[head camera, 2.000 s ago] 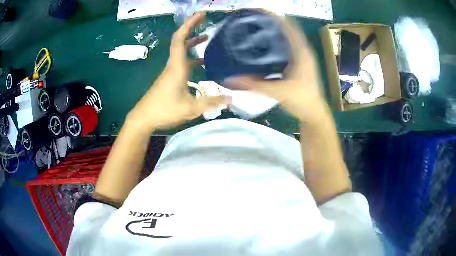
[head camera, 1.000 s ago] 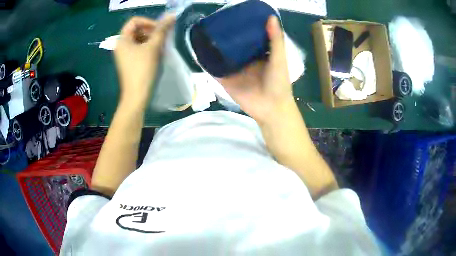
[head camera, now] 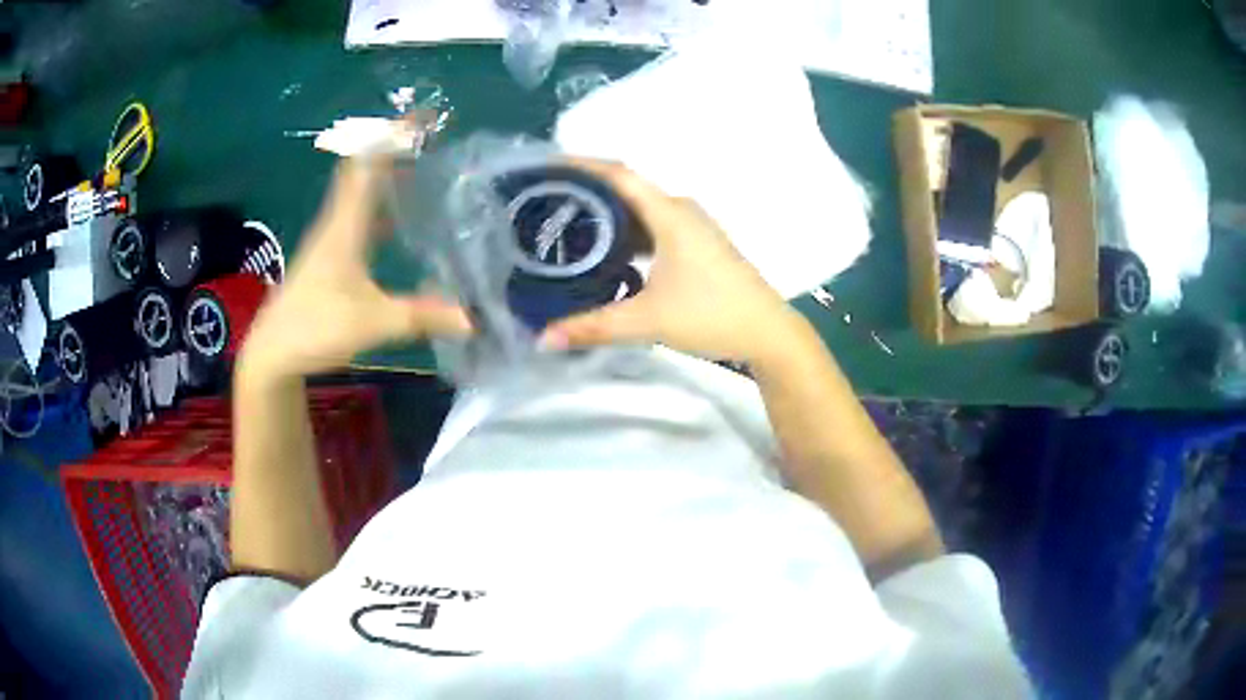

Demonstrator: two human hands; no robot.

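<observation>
My right hand (head camera: 683, 280) holds a dark navy speaker (head camera: 567, 233) from its right side, with the round end cap and its pale ring facing up. My left hand (head camera: 321, 294) holds a clear plastic bag (head camera: 472, 219) at the speaker's left. The bag is blurred and lies against the left part of the speaker; how far the speaker is inside it cannot be told. White foam sheets (head camera: 738, 164) lie on the bench just beyond my right hand.
A cardboard box (head camera: 922, 219) with a phone-like object stands at right, two dark speakers (head camera: 1108, 358) beside it. At left are a red speaker (head camera: 226, 317), several dark speakers and yellow-handled scissors (head camera: 131, 137). A red crate (head camera: 123, 479) and blue crate (head camera: 1093, 506) stand below the bench edge.
The speaker has turned from lying sideways to end cap up and moved nearer my body. My left hand has brought the clear bag against it. The white sheets are more exposed.
</observation>
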